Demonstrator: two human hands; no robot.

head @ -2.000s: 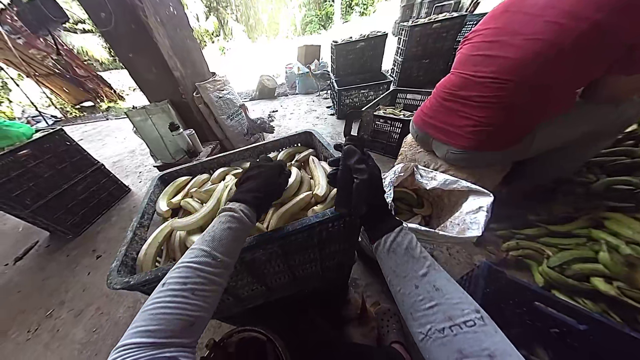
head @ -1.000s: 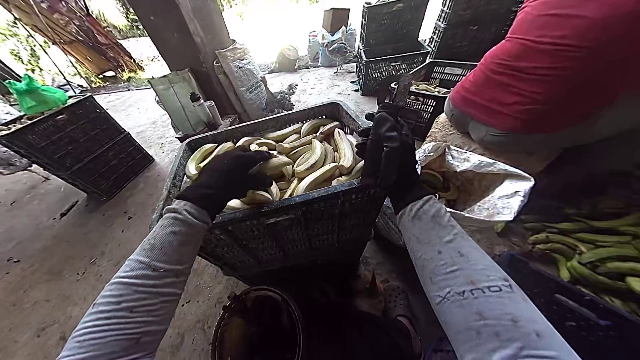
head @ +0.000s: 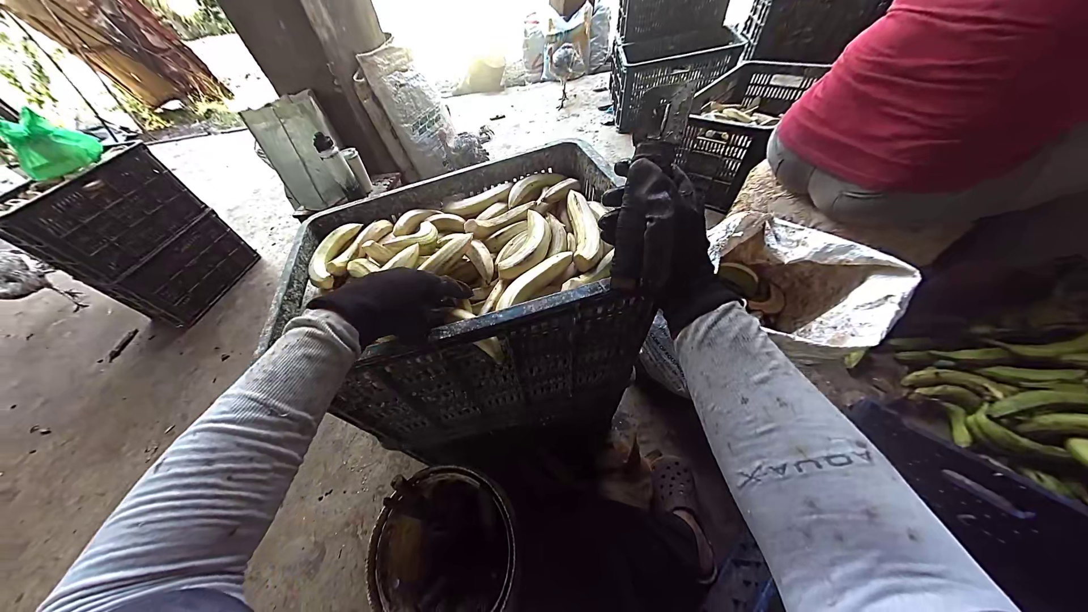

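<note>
Peeled plantains (head: pixel 510 242) fill a dark plastic crate (head: pixel 476 327) in front of me. My left hand (head: pixel 391 306), in a black glove, lies over the crate's near rim with its fingers among the plantains; a pale strip shows below its fingertips, and whether it grips a plantain I cannot tell. At the crate's right corner my right hand (head: pixel 659 229), also gloved in black, is raised with its fingers bent around a dark, flat-bladed tool (head: pixel 665 115) that points upward. Just right of that hand stands an open white sack (head: pixel 850 289) with peels inside.
A round bucket (head: pixel 442 544) stands below the crate. Unpeeled green plantains (head: pixel 1020 391) lie at the right beside a dark blue crate (head: pixel 960 484). A person in a red shirt (head: pixel 952 93) sits close by. Other crates (head: pixel 127 229) stand at left and back; a bird (head: pixel 563 64) is behind.
My left hand has moved from the middle of the plantains to the crate's near rim. My right hand stays by the crate's right corner. The view has shifted somewhat.
</note>
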